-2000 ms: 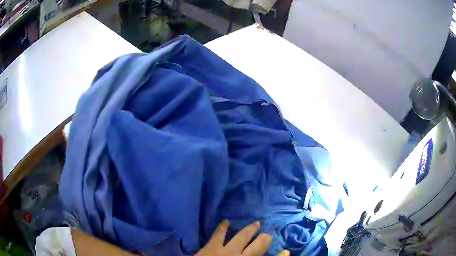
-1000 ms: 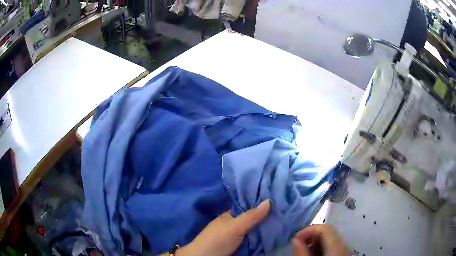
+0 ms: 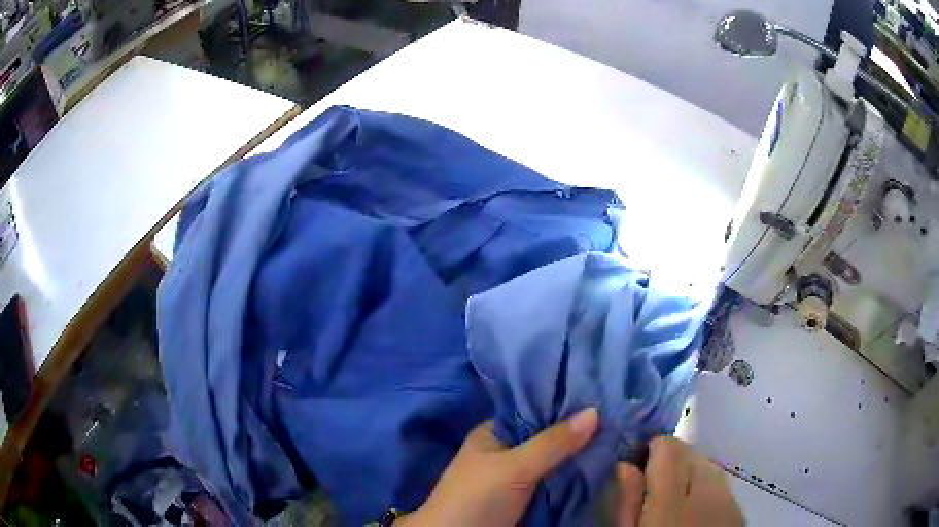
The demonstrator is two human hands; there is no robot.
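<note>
A large blue woven garment (image 3: 340, 299) lies bunched over the white table, with a lighter blue part (image 3: 530, 314) folded up near the machine. My left hand (image 3: 505, 468) grips the cloth at its lower right, thumb on top. My right hand (image 3: 674, 489) is beside it at the bottom edge, fingers bent against the cloth. A small dark thing shows at its fingertips; I cannot tell what it is. The lower parts of both hands are cut off by the picture's edge.
The white sewing machine head (image 3: 793, 185) stands at the right, over a pale bed (image 3: 803, 412) with dark specks. A small lamp (image 3: 746, 33) is above it. A neighbouring white table (image 3: 113, 165) is at the left. Plastic bags and scraps (image 3: 144, 494) lie below the gap.
My right hand has come into view and moved in against the cloth beside my left hand. My left hand has gone from lying on the cloth to gripping it. The lighter part is now folded up.
</note>
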